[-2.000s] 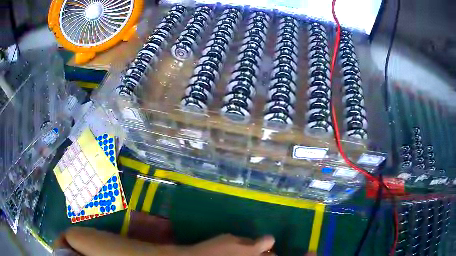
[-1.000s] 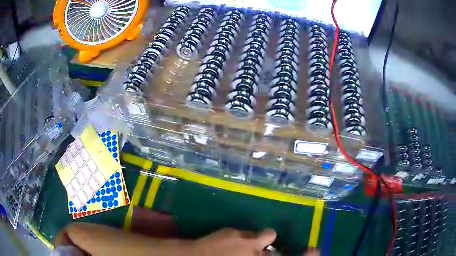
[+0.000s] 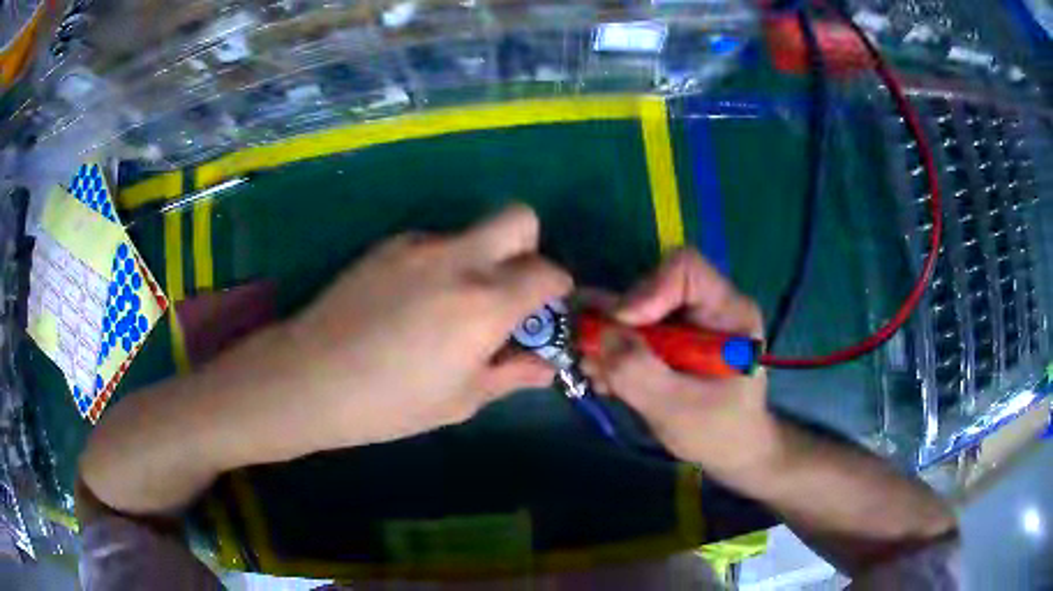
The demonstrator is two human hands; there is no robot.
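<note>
My left hand [image 3: 427, 323], bare, holds a small round silver component [image 3: 537, 327] in its fingertips over the green mat. My right hand [image 3: 693, 387], bare, holds a red test probe [image 3: 681, 346] with a blue end. Its front end points left and lies close to the component; whether it touches cannot be told. A metal terminal [image 3: 570, 381] on a dark blue cable [image 3: 595, 418] sits just below the component, between the hands. The contact base is mostly hidden by my fingers and blur.
The green mat [image 3: 381, 173] has yellow tape borders. Dot-sticker sheets [image 3: 98, 289] lie at left, a reddish-brown patch [image 3: 231, 314] behind my left forearm. Clear trays [image 3: 462, 58] stand behind, another tray [image 3: 981, 266] at right. A red block [image 3: 820, 46] and looping leads are back right.
The view has tilted down to the mat. My right hand with the red probe is now fully in view, and my left hand has come up into view with the component. The fan is nearly out of view.
</note>
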